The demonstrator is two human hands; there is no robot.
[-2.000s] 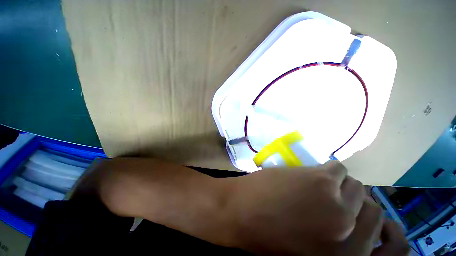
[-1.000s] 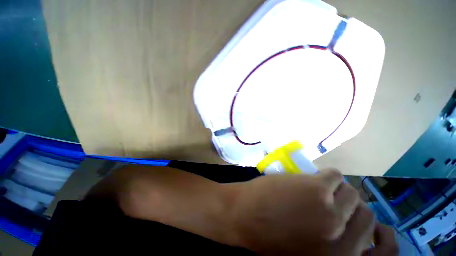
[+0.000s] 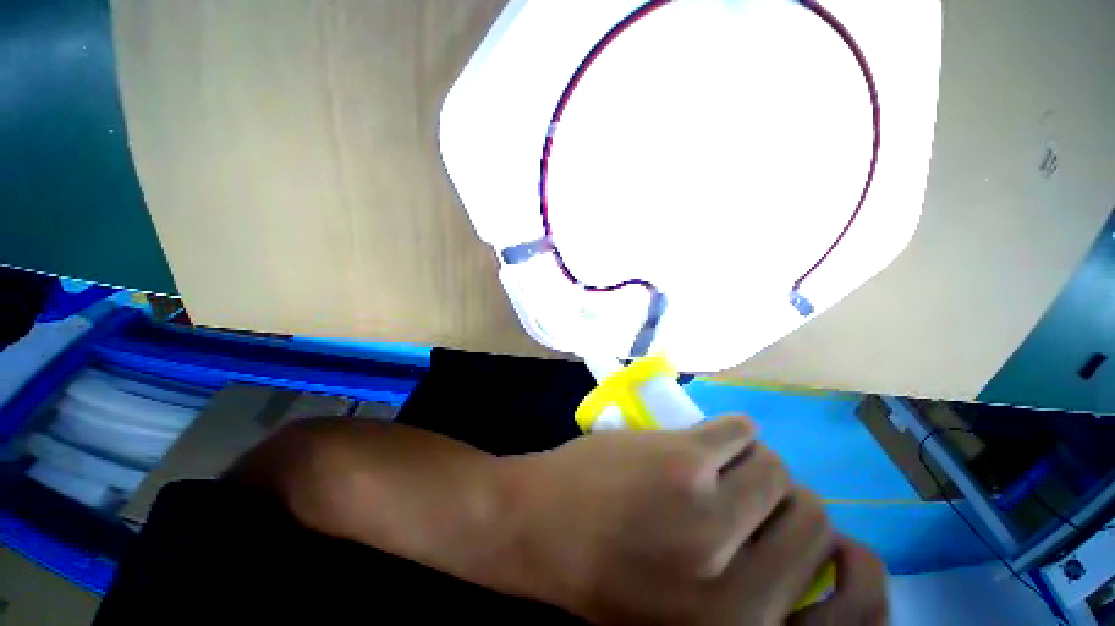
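Note:
A white many-sided plastic housing (image 3: 721, 159) lies on tan cardboard, overexposed, its top cut off by the picture edge. A dark red wire loop (image 3: 878, 135) lies on it, with grey tape pieces (image 3: 527, 251) near its lower edge. My left hand (image 3: 697, 520) comes in from the lower left and is closed around the caulking gun, behind its yellow front ring (image 3: 627, 397). The pale nozzle (image 3: 602, 366) points up-left at the housing's lower edge; whether it touches is unclear. My right hand is not in view.
The cardboard sheet (image 3: 294, 171) lies over a green bench top (image 3: 61, 159). Below left is a blue crate (image 3: 232, 356) with white parts (image 3: 110, 422). A blue floor (image 3: 770, 434) with a yellow line and a metal frame (image 3: 960, 477) are at lower right.
The view has shifted, and the housing sits higher in it. The gun's front has moved left and off the housing's face to its lower edge, uncovering the wire's curved tail and a tape piece.

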